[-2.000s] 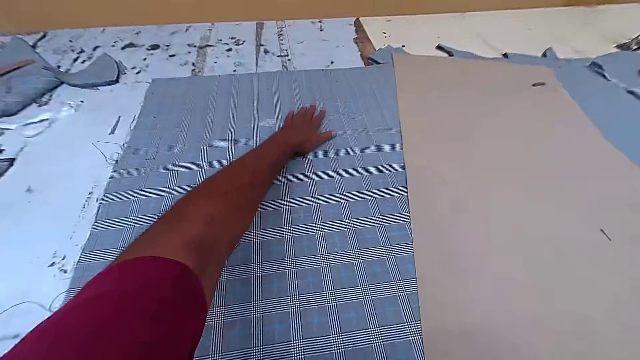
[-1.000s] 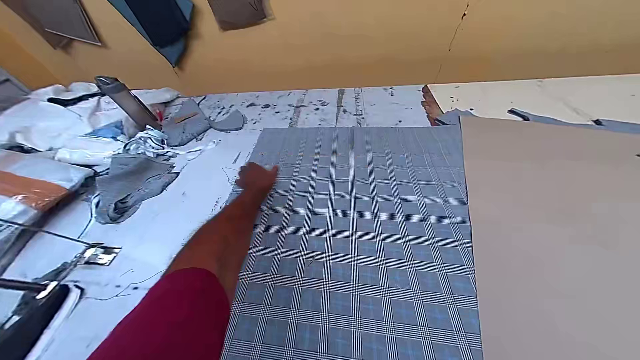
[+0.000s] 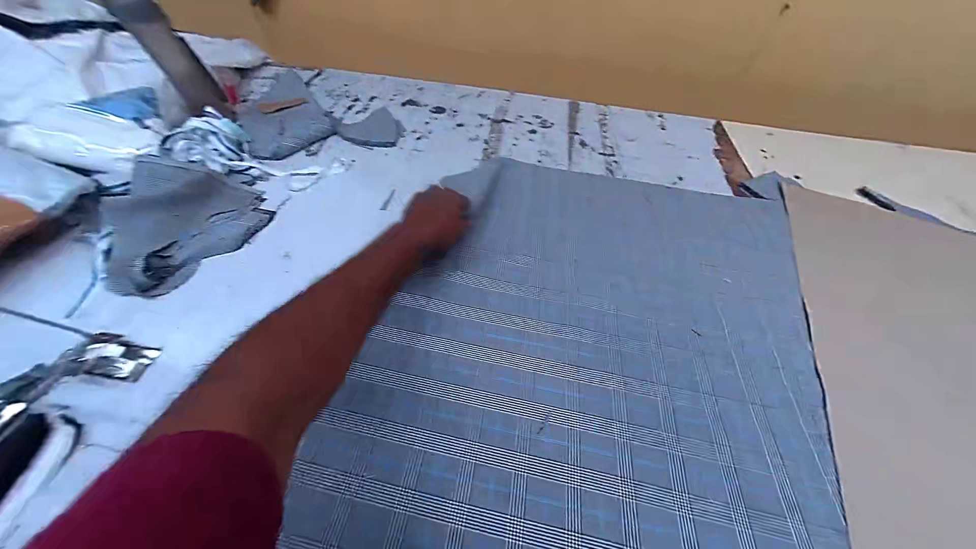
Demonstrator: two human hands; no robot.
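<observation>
A grey-blue checked fabric (image 3: 595,366) with dark and white stripes lies spread over the work table. My left hand (image 3: 438,219) reaches from the lower left in a maroon sleeve and is closed on the fabric's left edge near its far corner, where the cloth is pulled into a fold. The fingers are blurred. Along the fabric's right side lies a large beige sheet (image 3: 892,358), probably card or paper. My right hand is out of view.
Grey fabric scraps (image 3: 179,221) and plastic-wrapped bundles (image 3: 80,145) lie at the left. A metal tool part (image 3: 118,357) sits at the lower left. Behind the stained white table surface (image 3: 457,114) rises a yellow wall (image 3: 595,53).
My left hand has moved from flat on the middle of the fabric to its left edge and has taken hold there. The far left corner is now creased. The view has shifted left.
</observation>
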